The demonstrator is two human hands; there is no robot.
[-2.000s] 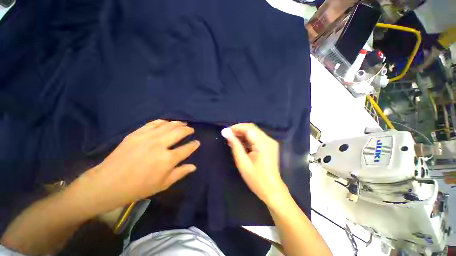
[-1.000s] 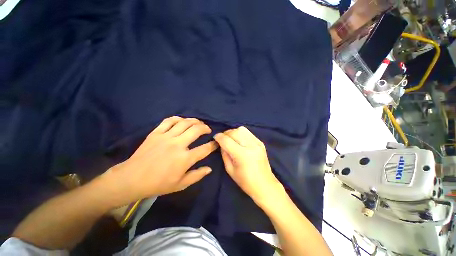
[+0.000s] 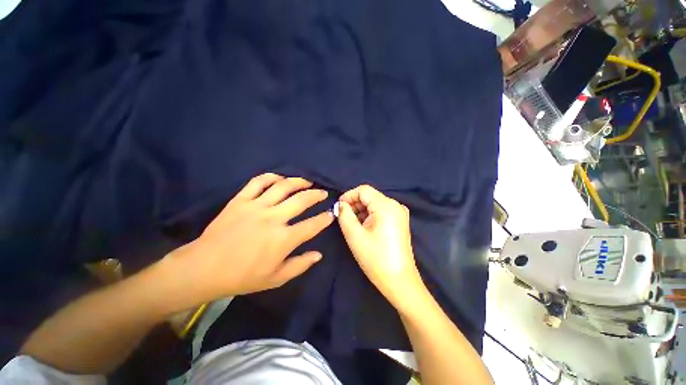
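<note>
A large navy cloth (image 3: 256, 90) lies spread over the table and down toward my lap, with a fold edge running across its middle. My left hand (image 3: 263, 233) lies flat on the cloth with its fingers apart, pressing just below the fold. My right hand (image 3: 380, 233) is beside it, thumb and fingers pinching a tiny white item (image 3: 336, 209), chalk by its look. The white item is at the tip of a left finger, close to the cloth.
A white JUKI sewing machine head (image 3: 579, 256) stands at the right on the white table (image 3: 530, 162). A clear tray (image 3: 579, 139) with a dark flat item and white spools is at the upper right. A yellow bar (image 3: 194, 319) shows at the lower left.
The view has shifted, so the machine sits further right. Since one second ago, my right hand has moved slightly right, and the white item shows again between its fingertips. My left hand stays flat.
</note>
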